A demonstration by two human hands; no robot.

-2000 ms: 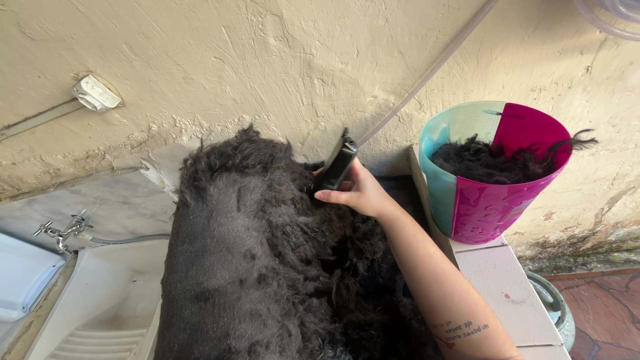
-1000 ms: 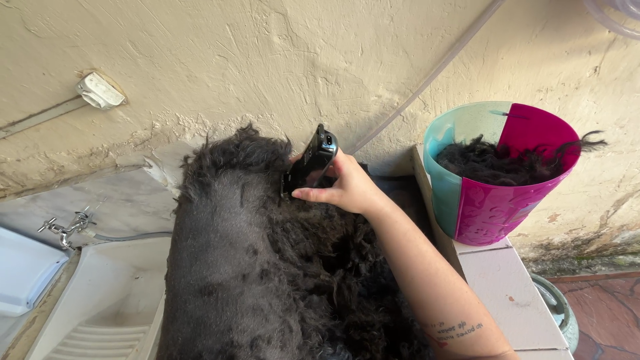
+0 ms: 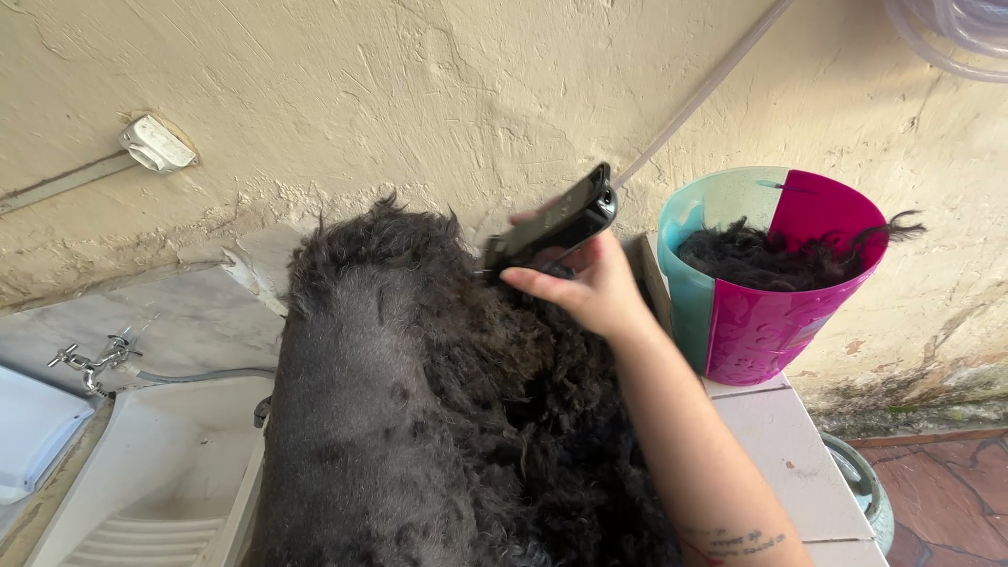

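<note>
My right hand [image 3: 591, 287] grips a black electric hair clipper [image 3: 551, 224], its blade end toward the upper edge of a dark-coated animal's body [image 3: 362, 394]. The coat is cropped short on the left side, with longer fur along the top edge. Long, curly black fur [image 3: 512, 362] lies in a thick mass below my right hand and forearm. The animal's head cannot be made out. My left hand is out of view.
A teal and magenta plastic bin [image 3: 787, 323] holding black fur stands on a white tiled ledge [image 3: 776, 441] at right. At left are a laundry sink [image 3: 181, 441] and a metal faucet [image 3: 94, 362]. A textured wall [image 3: 394, 102] runs behind.
From one second ago, my right hand has tilted the clipper so its rear end points further right. Between the two earlier frames, the hand and clipper moved left over the fur.
</note>
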